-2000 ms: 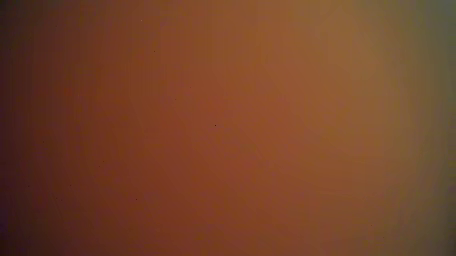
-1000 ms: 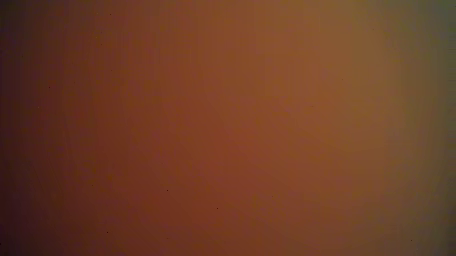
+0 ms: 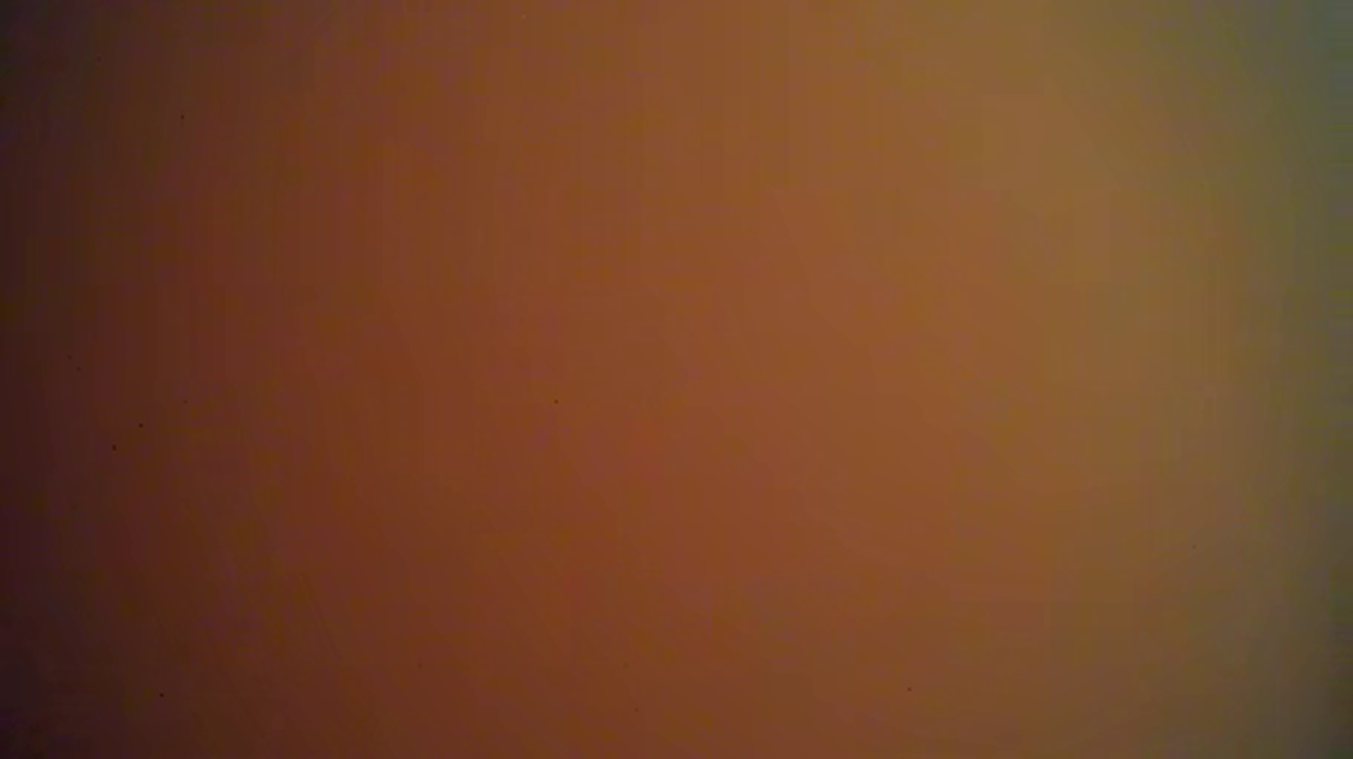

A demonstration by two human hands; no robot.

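Note:
The head view is filled by a blurred orange-brown surface or cover (image 3: 677,380) with no shape or edge to tell. It is darker at the left and paler, greenish-grey at the right rim. I cannot tell what lies so close over the lens. No object of the work shows. Neither my left hand nor my right hand can be made out.
The view stays covered by the same orange-brown blur. Only its brightness shifts slightly, a little lighter now than one second ago.

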